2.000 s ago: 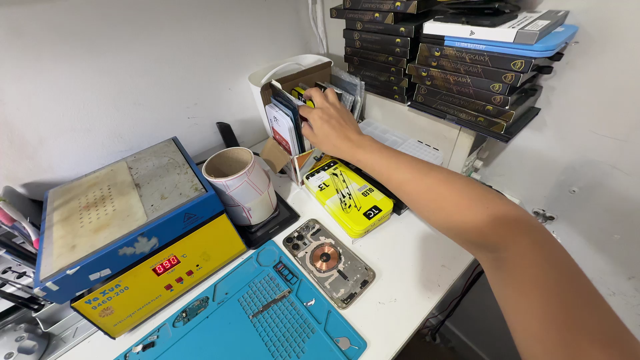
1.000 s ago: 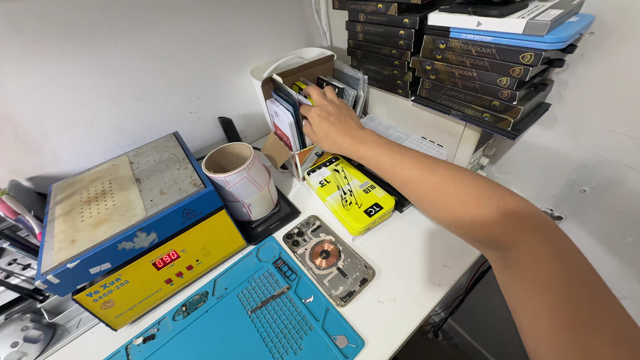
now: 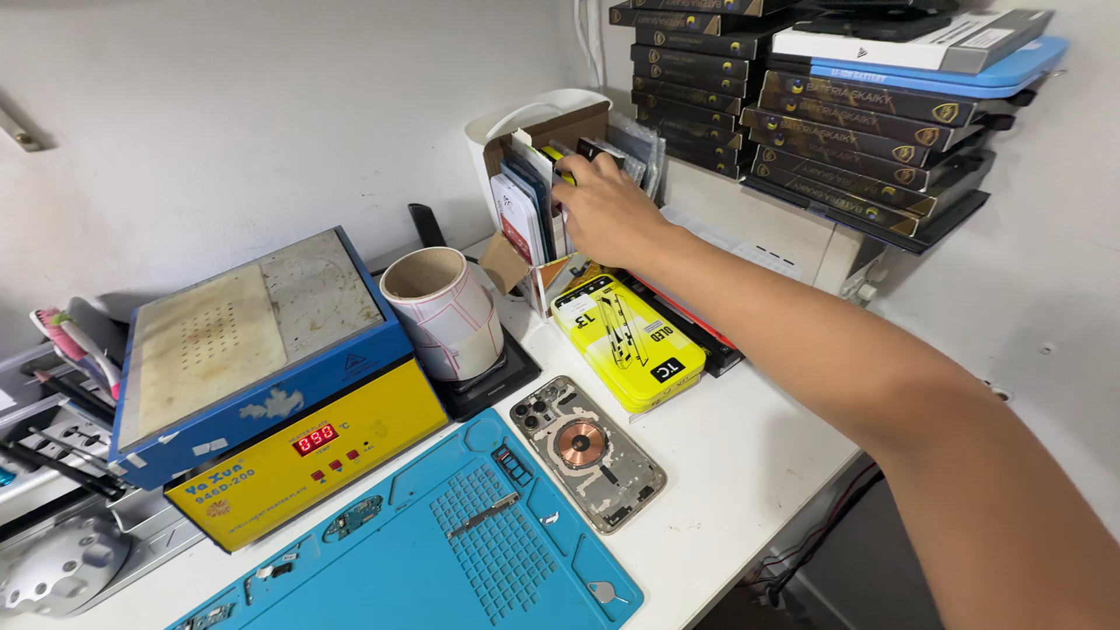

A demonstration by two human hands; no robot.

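My right hand [image 3: 608,210] reaches into a cardboard box of upright flat packages [image 3: 522,214] near the wall, its fingertips among them beside a yellow-edged one. The fingers are partly hidden, so a grip cannot be told. A yellow OLED screen box [image 3: 628,341] lies below the wrist. Nearer the front, a smartphone with its inner back and copper charging coil exposed [image 3: 586,451] lies on the white table, beside a blue silicone repair mat [image 3: 402,542] holding small parts. My left hand is out of view.
At the left stands a blue and yellow heating plate [image 3: 280,367]. Beside it, a cardboard tube [image 3: 444,311] rests on a black base [image 3: 516,367]. Stacks of black battery boxes [image 3: 862,149] rise at the back right. The table's front edge [image 3: 779,542] runs along the lower right.
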